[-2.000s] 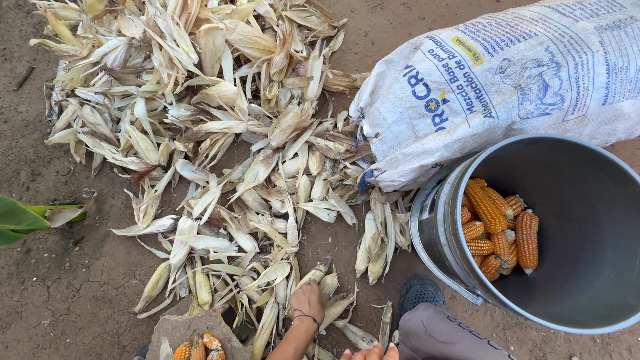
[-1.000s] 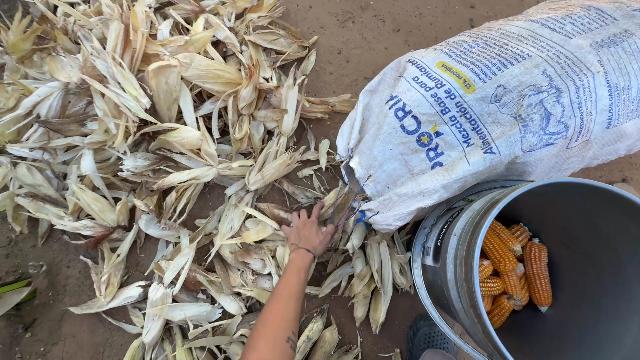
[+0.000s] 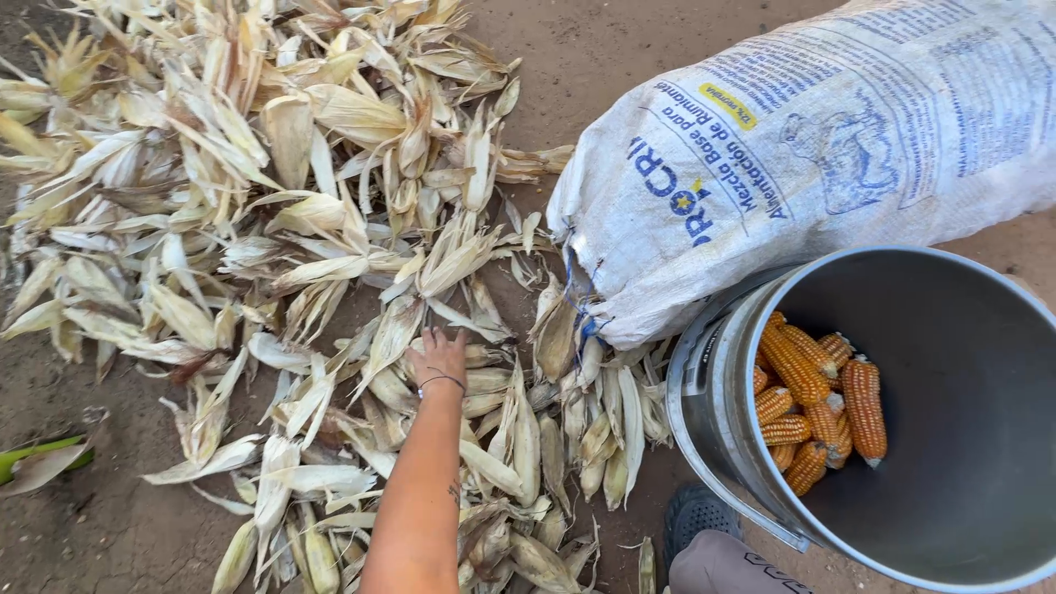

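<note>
My left hand (image 3: 439, 363), with a thin dark band at the wrist, reaches palm down onto the dry corn husks (image 3: 330, 268). Its fingers are somewhat apart and touch the husks; nothing held shows between them, though the fingertips are partly hidden. Closed, unhusked ears (image 3: 488, 381) lie just right of the hand, and more lie below it, around the forearm. My right hand is out of view. At the right, a grey metallic-looking bucket (image 3: 932, 396) holds several husked orange corn cobs (image 3: 796, 367).
A white woven feed sack (image 3: 742, 157) with printed writing lies at the upper right, touching the husks and bucket. Its frayed end has blue string (image 3: 587, 326). A dark shoe (image 3: 701, 518) and a grey trouser leg (image 3: 726, 569) show beside the bucket. A green leaf (image 3: 41, 462) lies at the left edge.
My left hand first moved up from the lower ears to near the sack's end, then left, away from the sack. My right hand, at the bottom edge two seconds ago, has left the view.
</note>
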